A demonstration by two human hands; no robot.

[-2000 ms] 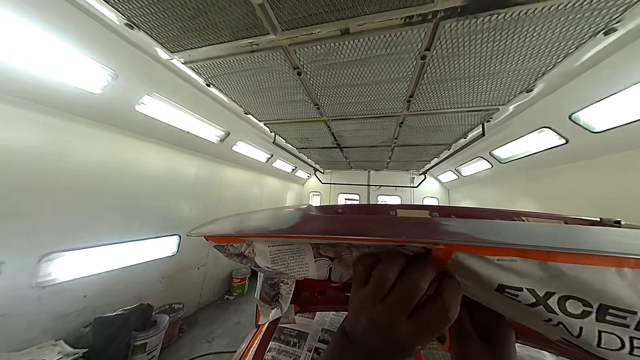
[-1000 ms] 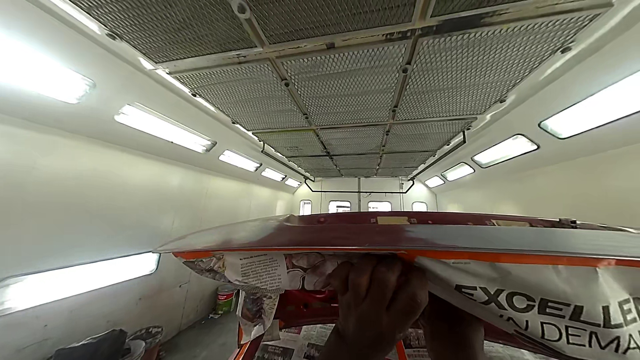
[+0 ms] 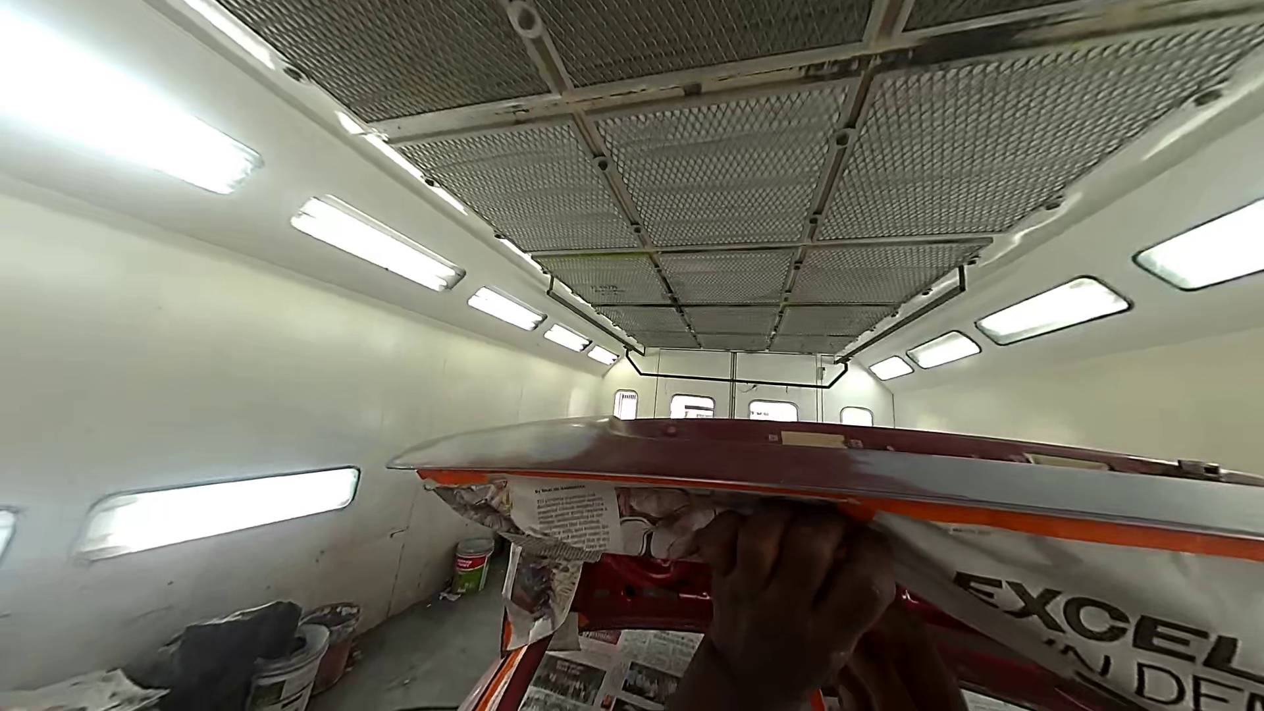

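A maroon vehicle panel with a grey patchy coat [image 3: 691, 462] spans the middle of the head view, its pointed end at left. Orange masking tape [image 3: 1066, 525] runs along its lower edge, with newspaper [image 3: 563, 513] hanging at left and printed masking sheet [image 3: 1136, 612] at right. Just below the tape, my left hand [image 3: 795, 583] has its fingers curled together against the masking paper's edge. Behind it, lower and to the right, my right hand [image 3: 899, 657] is in shadow and mostly covered; its fingers and anything in them are hidden.
Red bodywork [image 3: 642, 588] and more newspaper [image 3: 632, 671] lie below the panel. Buckets [image 3: 291, 667] and dark sheeting [image 3: 232, 642] stand at lower left, with a green and red tub [image 3: 472, 566] farther back. Booth walls, lights and ceiling mesh surround the vehicle.
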